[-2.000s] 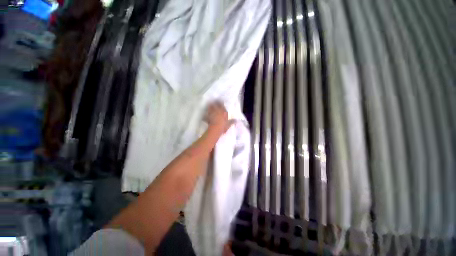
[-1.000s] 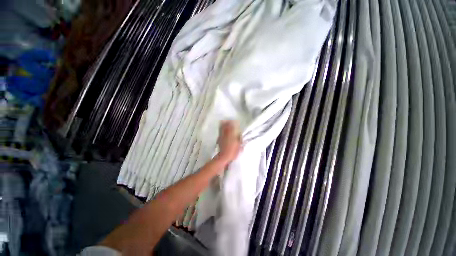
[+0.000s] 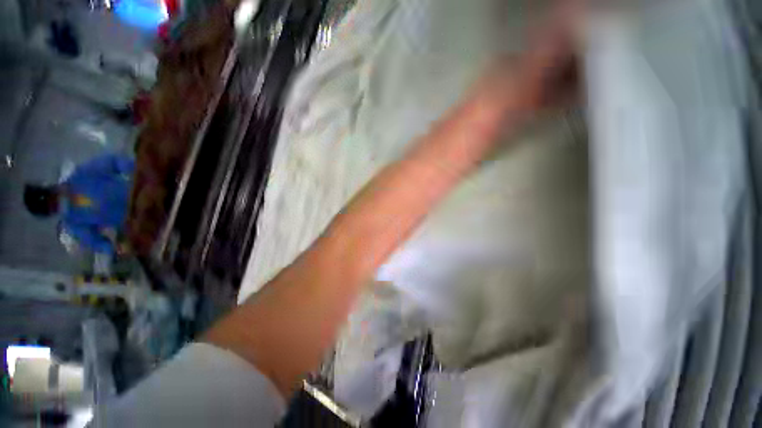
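Note:
White to pale grey-green cloth (image 3: 518, 242) fills the middle and right of the view, loose and blurred, with a bright fold hanging at the right. My left arm reaches across it from the lower left. My left hand (image 3: 556, 58) is near the top right, strongly blurred, and appears closed on the raised cloth; its fingers are not clear. Flatter, rumpled cloth lies left of the arm. My right hand is not in view.
Dark metal slats (image 3: 230, 159) run along the left of the cloth, with a brown fabric heap (image 3: 171, 125) beyond. Grey parallel pleats (image 3: 718, 359) lie at the lower right. A person in blue (image 3: 96, 196) is at the far left.
My left hand has moved up and right, with the loose cloth raised and spread over the bare slats at the right. The view has shifted, and the person in blue shows more clearly.

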